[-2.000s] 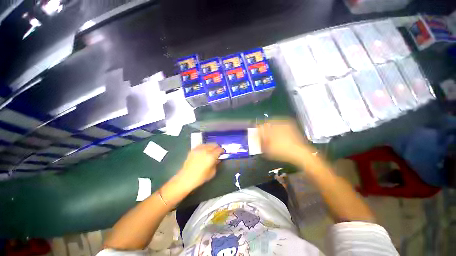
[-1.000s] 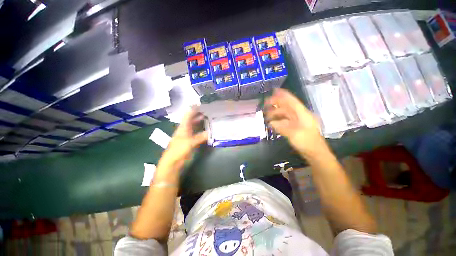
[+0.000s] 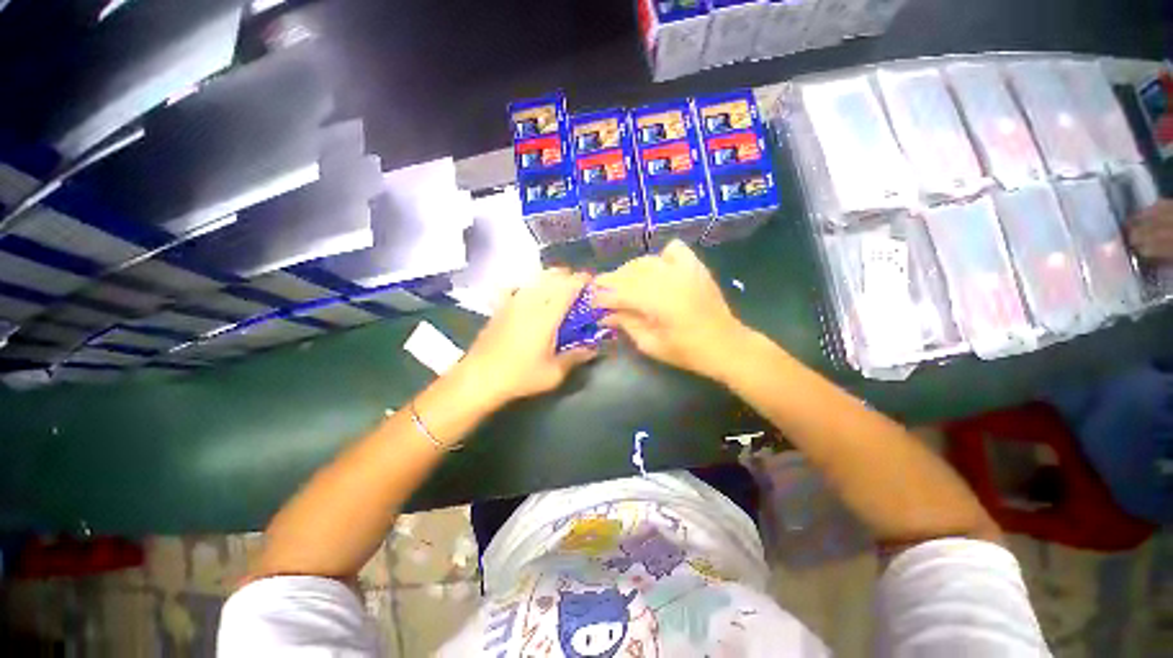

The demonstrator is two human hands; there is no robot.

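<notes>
My left hand [image 3: 527, 337] and my right hand [image 3: 666, 309] meet over the green bench and both grip one small blue retail box [image 3: 581, 321]. Only a blue part with small lettering shows between the fingers; the rest is hidden by my hands. Just beyond my hands, finished boxes [image 3: 675, 193] stand in short rows, blue with red and picture panels. To the right, the clear tray [image 3: 836, 302] holds two rows of flat, pale bagged products [image 3: 984, 273] with pinkish centres.
A long stack of open cartons [image 3: 264, 276] leans at left. A paper slip [image 3: 434, 347] and twisted scraps [image 3: 639, 451] lie on the green bench [image 3: 232, 450]. More boxes [image 3: 746, 36] sit on the black belt [image 3: 463, 64]. Another person's hand [image 3: 1154, 234] touches the tray's right side. A red stool [image 3: 1074, 495] stands at right.
My hands have come together around the box, which showed a white open side between them before. More boxes have come into view on the belt. Another person's hand has appeared at right.
</notes>
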